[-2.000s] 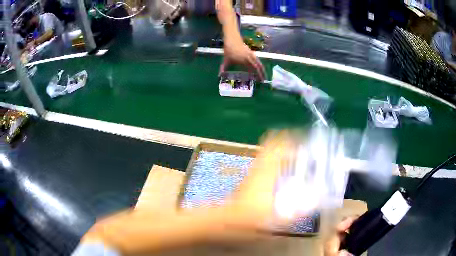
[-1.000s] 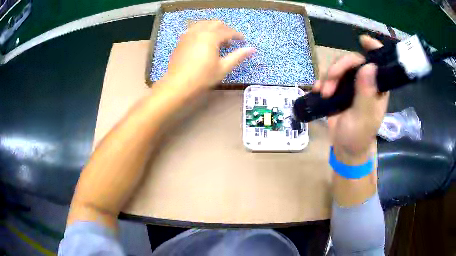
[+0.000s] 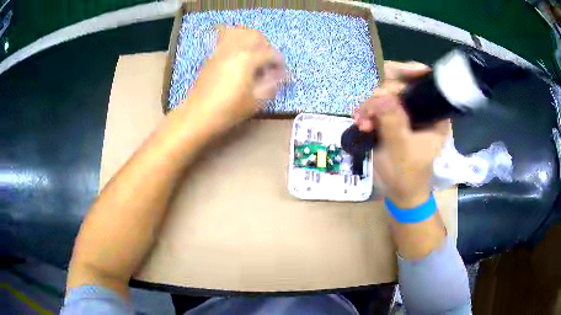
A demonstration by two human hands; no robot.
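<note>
The white square housing (image 3: 331, 190) lies open side up on the cardboard mat (image 3: 246, 234), with a green circuit board (image 3: 306, 156) and its yellow block inside. My right hand (image 3: 403, 144) grips the black electric screwdriver (image 3: 423, 101), tilted, with its lower end over the right part of the housing. The tip is hidden. My left hand (image 3: 237, 77) is blurred over the left half of the screws (image 3: 326, 64), its fingertips drawn together. Whether it holds a screw cannot be seen.
The brown screw tray (image 3: 379, 55) stands just beyond the housing. A clear plastic bag (image 3: 483, 166) with white cord lies right of the housing, at the mat's right edge. The green conveyor belt (image 3: 504, 21) runs beyond a pale rail (image 3: 424, 31). The dark bench (image 3: 43, 147) shows on both sides.
From a blurred view over the belt, the view has turned down to the mat. Since one second ago, my left fingers have drawn together and the screwdriver has moved slightly left.
</note>
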